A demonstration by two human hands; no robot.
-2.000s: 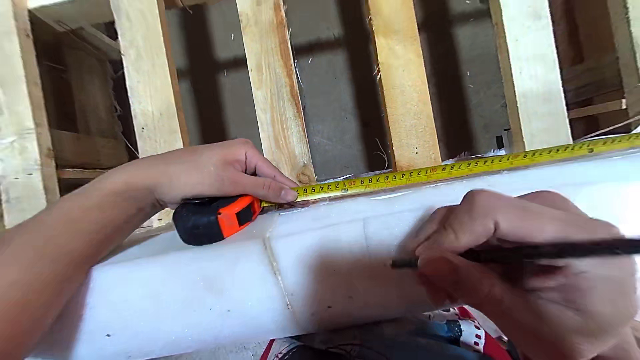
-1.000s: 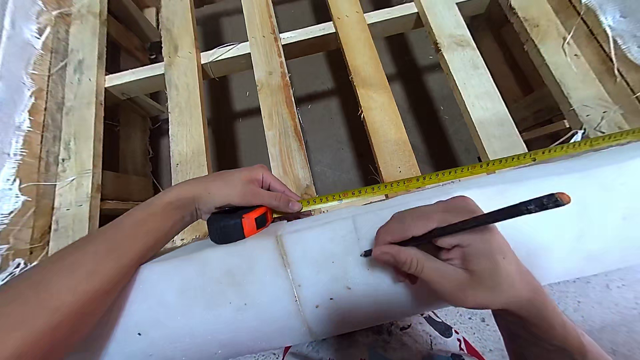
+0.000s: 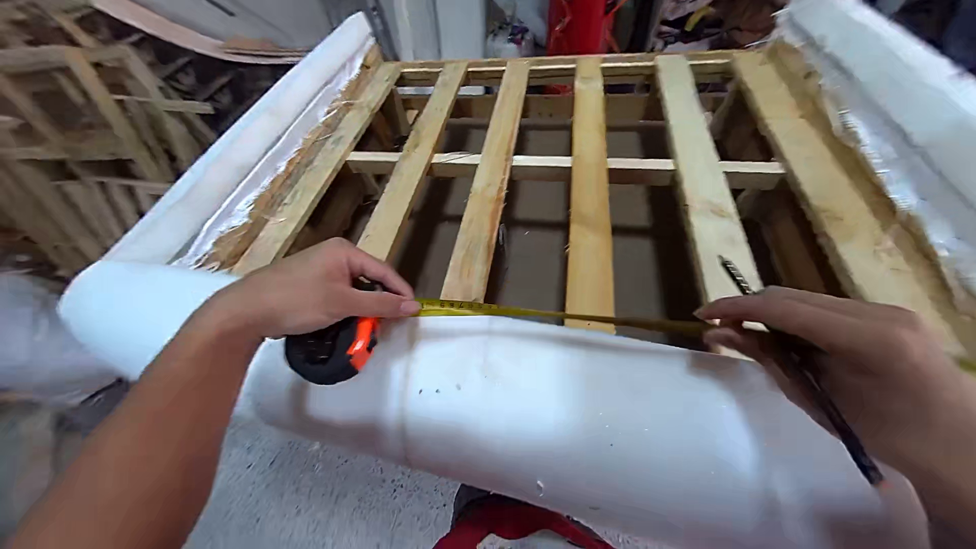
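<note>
My left hand [image 3: 335,286] grips a black and orange tape measure [image 3: 332,349], its thumb on the yellow blade [image 3: 473,308] near the case mouth. The blade runs right along the top edge of a white padded rail [image 3: 534,396] to my right hand [image 3: 823,358]. That hand's thumb and forefinger are at the blade, and a dark pencil [image 3: 835,415] lies across the palm, one end pointing up and the other down to the right. Whether these fingers pinch the blade is hard to see. A seam crosses the rail just right of the tape case.
Beyond the rail, wooden slats [image 3: 589,198] span a frame with a crossbar [image 3: 534,165]. White padded sides [image 3: 252,152] rise at left and right. More wooden frames [image 3: 99,137] stand at the far left. A red item [image 3: 583,27] is behind the frame.
My right hand has moved right, away from the rail's face near the seam, and up to the tape blade; the pencil no longer points at the padding. The view now takes in more of the frame.
</note>
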